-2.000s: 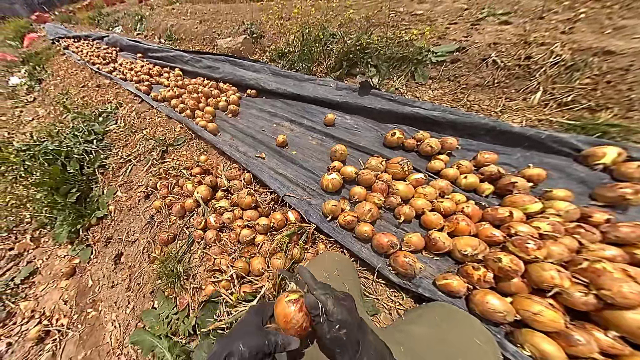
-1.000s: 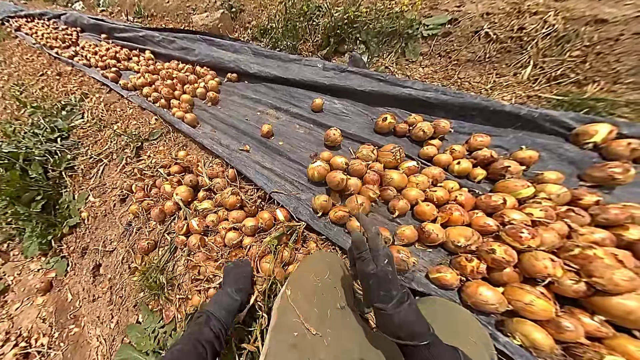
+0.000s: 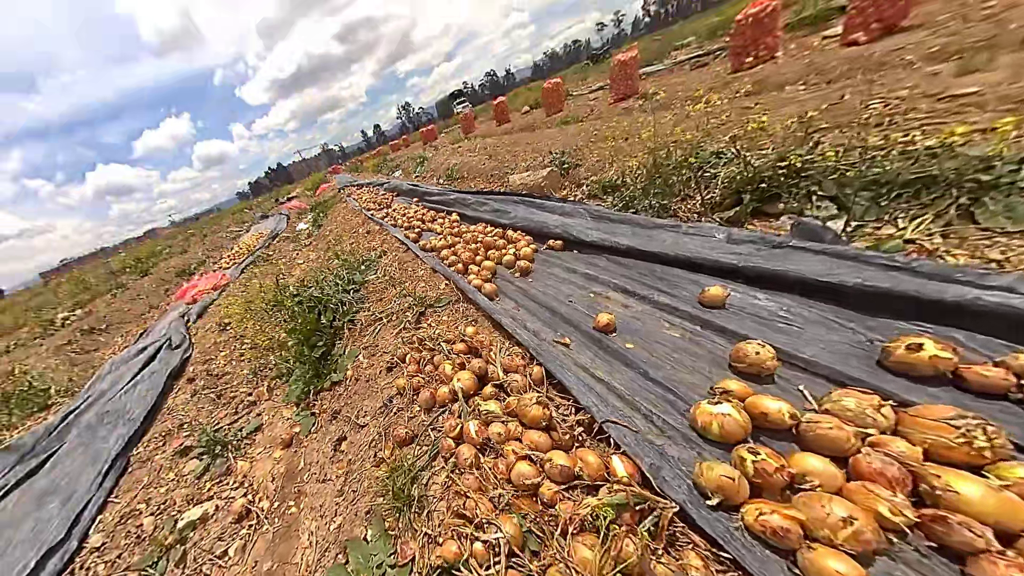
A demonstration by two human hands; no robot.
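Observation:
Neither of my hands shows in the head view now. A long black plastic sheet (image 3: 640, 336) runs from the lower right toward the upper left. Large yellow onions (image 3: 840, 520) lie bunched on its near right part, and a pile of smaller onions (image 3: 480, 248) lies farther along it. A lone onion (image 3: 605, 322) and another onion (image 3: 714, 297) rest between the two groups. On the soil beside the sheet's left edge is a heap of small onions (image 3: 528, 472) among dry stalks.
Left of a weedy soil strip (image 3: 312, 320) lies another dark sheet (image 3: 104, 432), with a red mesh bag (image 3: 202, 286) on it. Filled red mesh sacks (image 3: 624, 74) stand along the upper right. Weeds (image 3: 800, 184) border the main sheet, and a stone (image 3: 536, 182) lies beyond it.
The view has swung up to the horizon. Two seconds ago my gloved hands held an onion; one second ago they were apart, without it. Now both are out of view.

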